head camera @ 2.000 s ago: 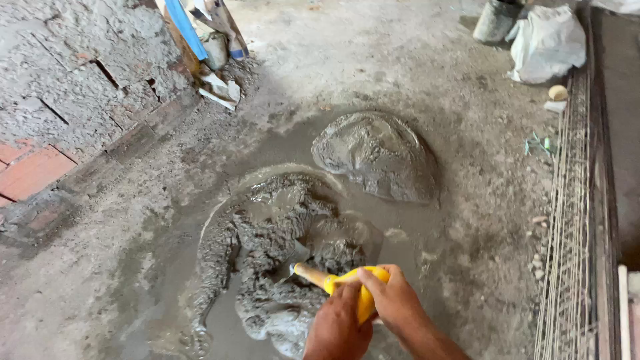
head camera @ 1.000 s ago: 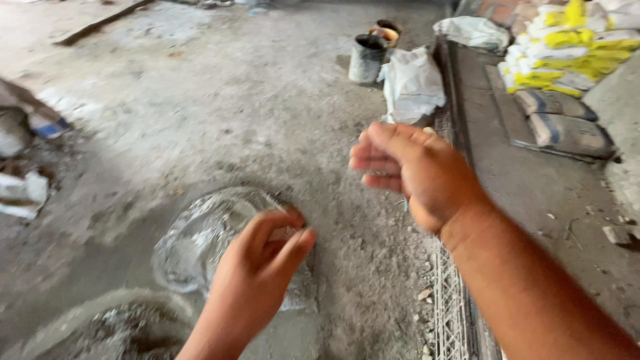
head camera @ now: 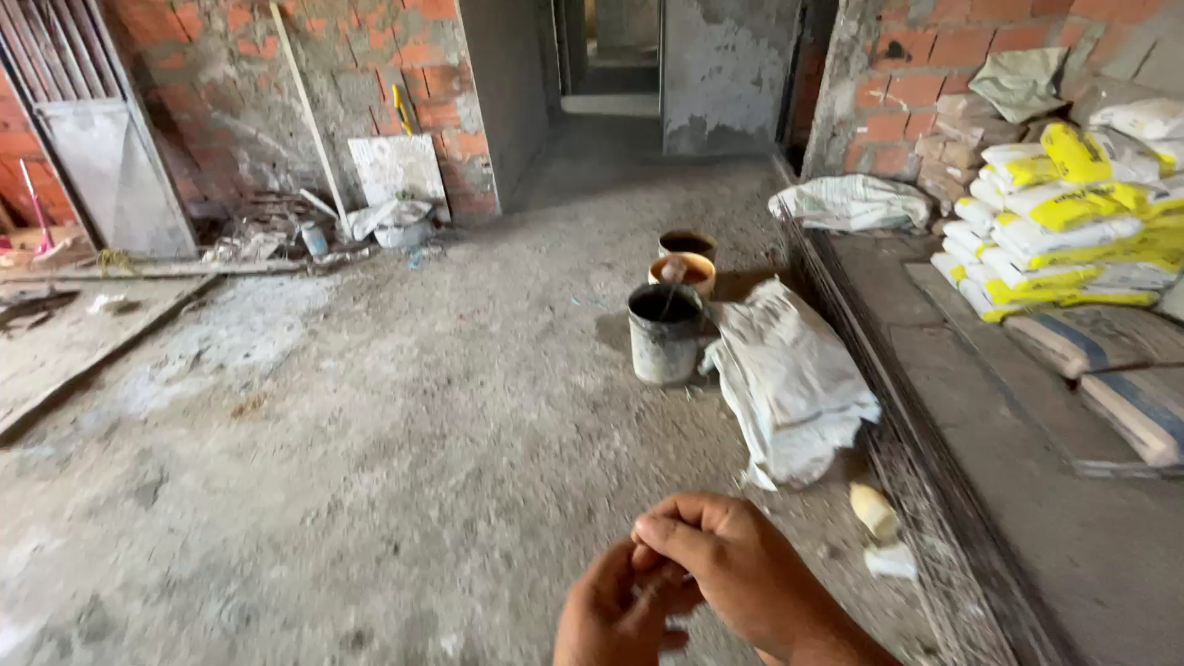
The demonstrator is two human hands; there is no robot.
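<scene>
My left hand (head camera: 622, 606) and my right hand (head camera: 731, 564) touch each other at the fingertips, low in the view and right of centre. The fingers of both are curled, and no tool shows in either; whether something small lies between them cannot be told. Beyond them a crumpled white woven sack (head camera: 791, 379) lies on the concrete floor. Against its left side stands a grey, mortar-stained bucket (head camera: 664, 347) with a dark inside. Behind that are an orange-rimmed bucket (head camera: 683, 270) with something in it and a dark bucket (head camera: 687, 245).
A long bundle of steel rebar (head camera: 911, 444) runs along the right. Past it lie stacked white and yellow bags (head camera: 1064, 222) and cement sacks (head camera: 1101, 338). A board (head camera: 400, 176) leans on the brick wall, near a metal door (head camera: 116, 176). A doorway opens at the back.
The yellow-handled tool that both hands held in the wet mortar is out of my hands. My hands were apart and have come together. The view has swung up, away from the mortar.
</scene>
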